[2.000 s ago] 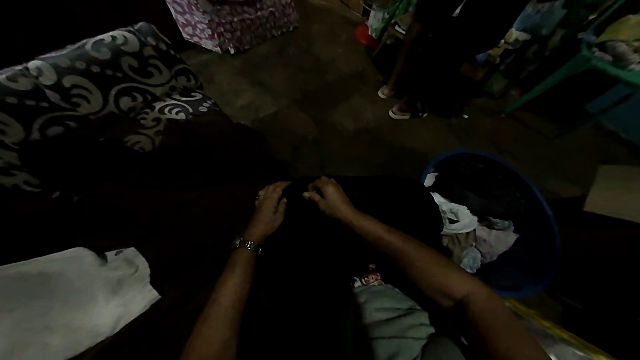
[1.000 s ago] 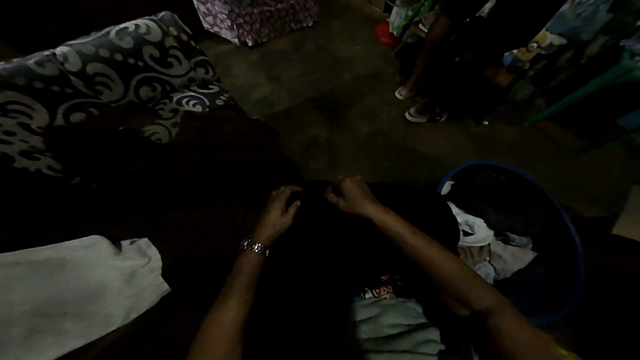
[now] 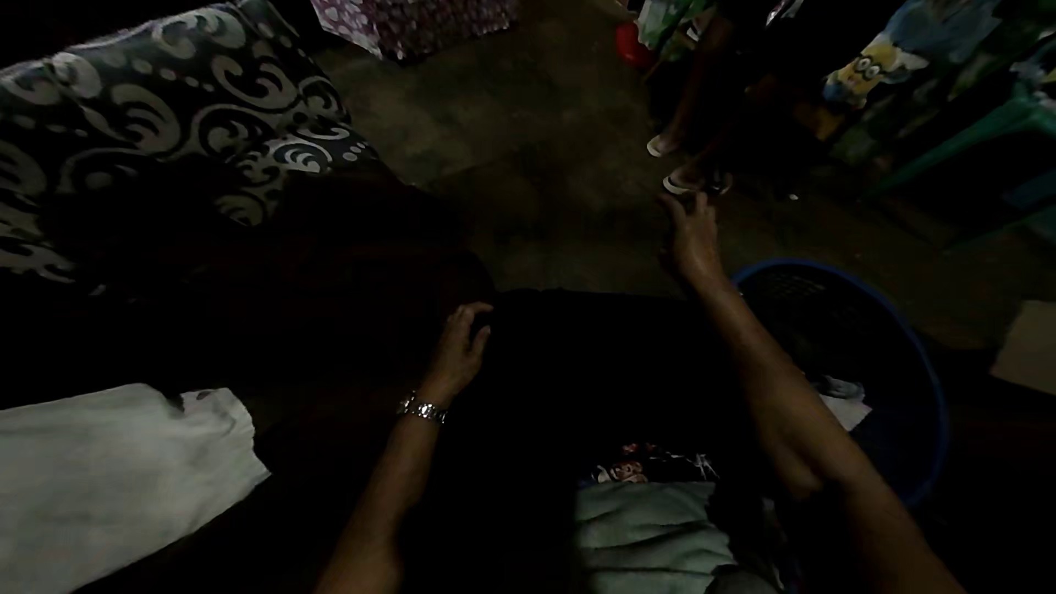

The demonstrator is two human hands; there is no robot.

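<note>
A black cloth (image 3: 577,363), probably a garment, lies spread in front of me, its outline mostly lost in the dark. My left hand (image 3: 460,351), with a metal-banded wristwatch (image 3: 422,407) on the wrist, rests at the cloth's left edge; whether its fingers pinch the fabric cannot be made out. Raised beyond the far right corner of the cloth is my right hand (image 3: 691,239), fingers apart and holding nothing. Nearer to me lie a printed dark fabric (image 3: 627,470) and a pale green folded cloth (image 3: 656,532).
A blue laundry basket (image 3: 928,371) with clothes inside stands at right. A white cloth (image 3: 124,487) lies at left, below a patterned cushion (image 3: 165,107). Past the floor are a pink patterned box (image 3: 421,29), another person's feet in sandals (image 3: 681,181) and a green plastic chair (image 3: 973,140).
My right hand has left the cloth's far edge, moving forward and to the right, and its fingers have spread. My left hand stays near the cloth's left side.
</note>
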